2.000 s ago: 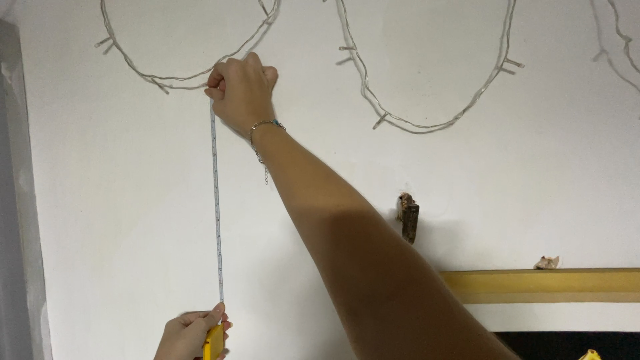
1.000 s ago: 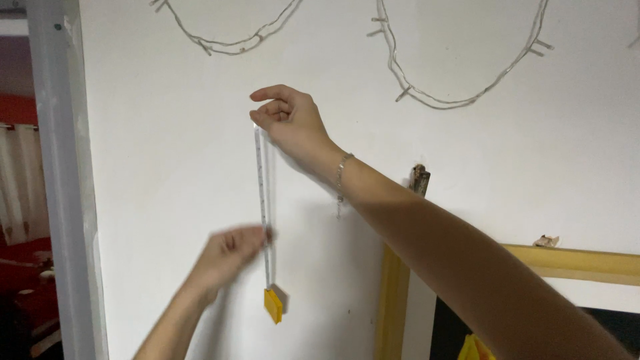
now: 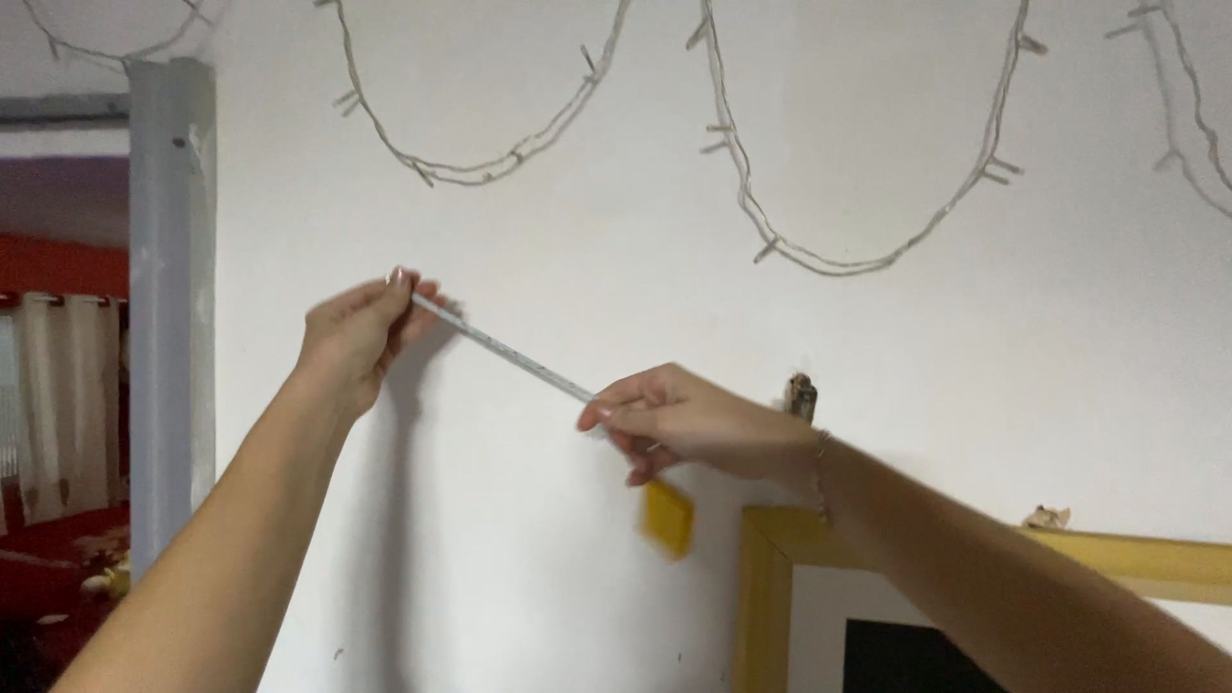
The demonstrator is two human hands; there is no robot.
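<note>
A thin pale measuring tape (image 3: 510, 356) with markings runs slantwise in front of the white wall, down from left to right. My left hand (image 3: 361, 337) pinches its upper end between thumb and fingers. Lower and to the right, my right hand (image 3: 674, 419), with a bracelet at the wrist, grips the tape between its fingertips. Just below the right hand hangs the yellow tape case (image 3: 667, 520), blurred.
White string lights (image 3: 828, 269) loop across the upper wall. A dark piece (image 3: 800, 395) sticks out of the wall behind my right wrist. A yellow-framed board (image 3: 765, 539) is at lower right. On the left, a grey door frame (image 3: 164, 327) borders a room with a pale curtain (image 3: 65, 404).
My left hand has risen from the lower part of the tape to its upper end. My right hand, which held the upper end, is now lower along it. The tape has gone from upright to slanted.
</note>
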